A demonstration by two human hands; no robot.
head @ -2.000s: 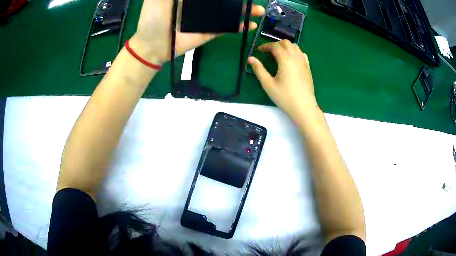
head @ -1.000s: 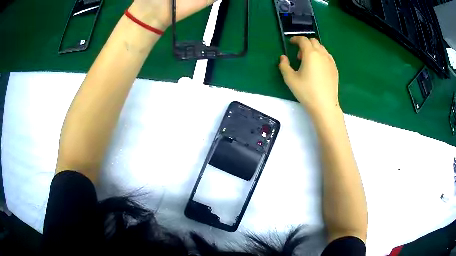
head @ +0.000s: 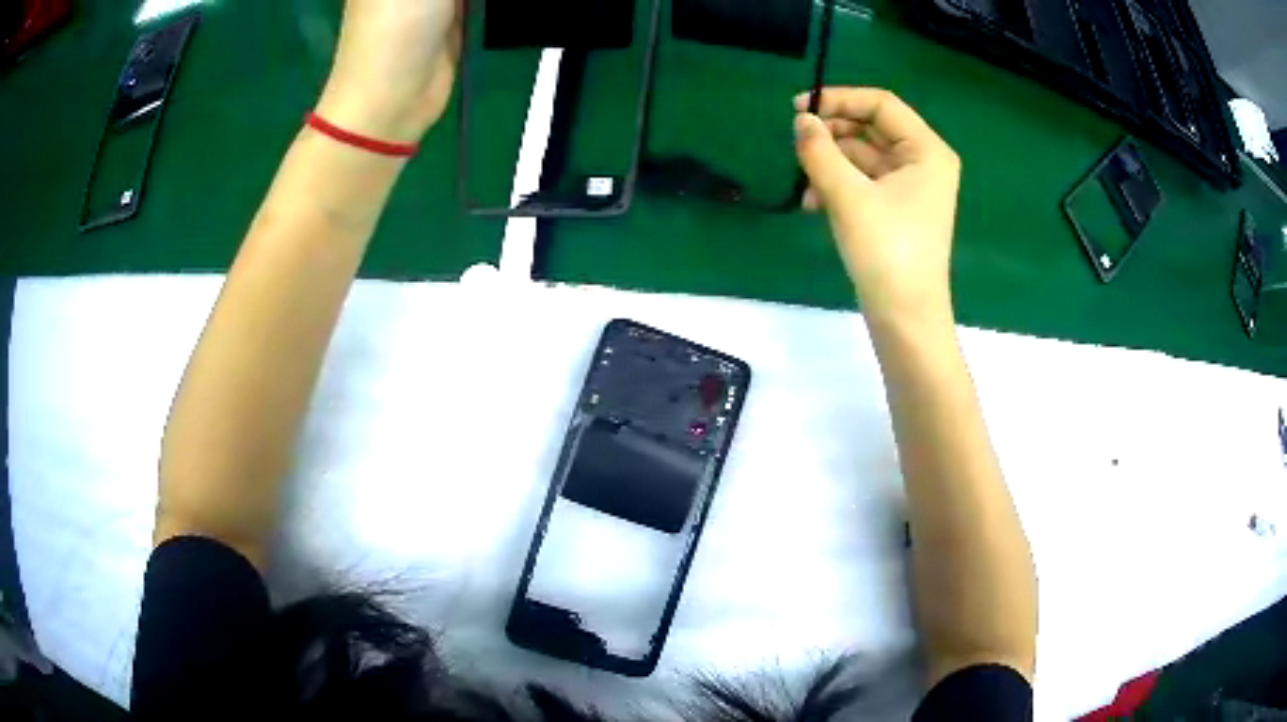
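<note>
My left hand (head: 400, 64) is at the top, its fingers cut off by the picture's edge. It is at the left rim of an upright black phone middle frame (head: 642, 134) with a small white label at its bottom right. My right hand (head: 878, 169) pinches the right rim of a second middle frame (head: 823, 64) between thumb and fingers; its lower end is blurred. Both frames are above the green surface, side by side, tops cut off. A third middle frame (head: 635, 473) lies tilted on the white mat (head: 381, 466), camera end away from me.
More middle frames lie on the green surface (head: 988, 212), one at left (head: 139, 120) and two at right (head: 1115, 209) (head: 1248, 275). A white strip (head: 520, 247) runs away behind the held frame. A large black tray (head: 1094, 64) is at top right.
My right hand has lifted the frame area it was reaching into; two frames are now held up side by side. The frames lying on the green surface have shifted left, and another shows at the right edge.
</note>
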